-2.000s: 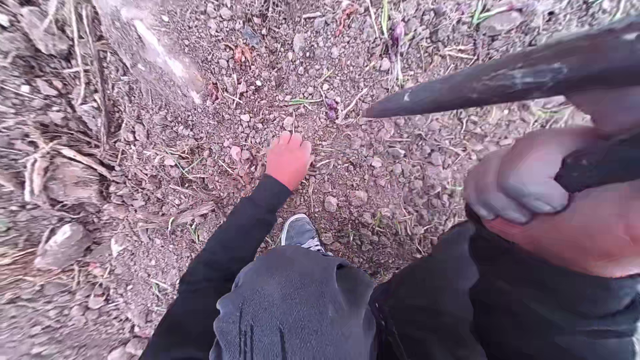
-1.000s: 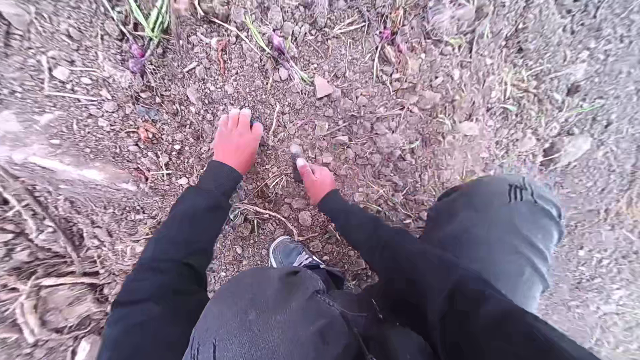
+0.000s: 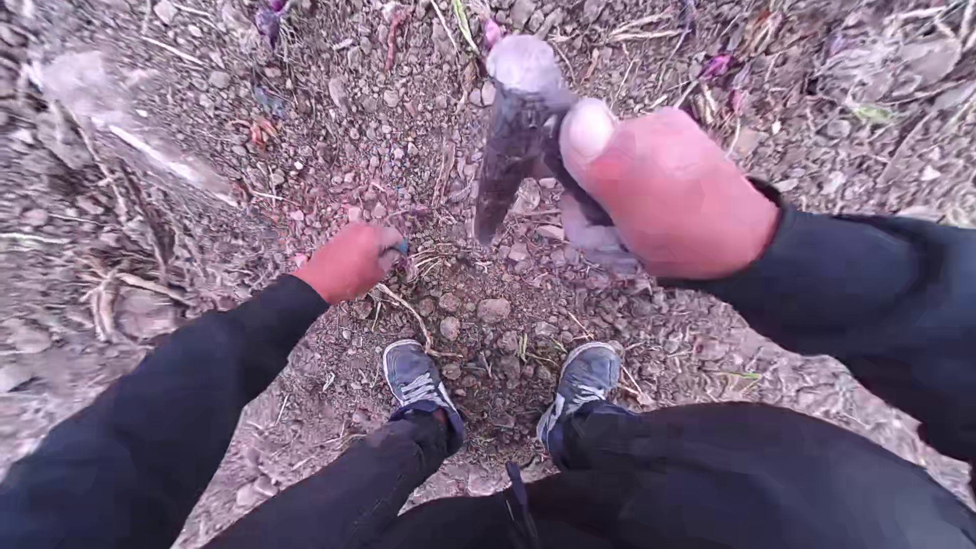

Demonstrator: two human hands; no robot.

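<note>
My right hand (image 3: 671, 191) grips the handle of a dark, blurred metal tool head (image 3: 511, 145), raised above the soil right of centre. The tool's narrow end points down toward my feet and its rounded, pale end points away; its exact kind is unclear. My left hand (image 3: 354, 263) is low at the ground left of centre, its fingers curled beside dry roots (image 3: 435, 259). A small bluish bit shows at its fingertips, and whether the hand holds anything cannot be told. Purple onion-like bulbs (image 3: 268, 24) lie at the top edge.
Stony, loose soil (image 3: 496, 366) surrounds my two sneakers, the left shoe (image 3: 415, 374) and the right shoe (image 3: 587, 374). A pale rock (image 3: 145, 152) and dry woody stems (image 3: 145, 286) are at the left. More purple plants (image 3: 717, 67) lie at the upper right.
My right hand, low near the ground one second ago, is now raised with the tool. My left hand has moved lower in view, toward my feet. The view has shifted; both shoes now show.
</note>
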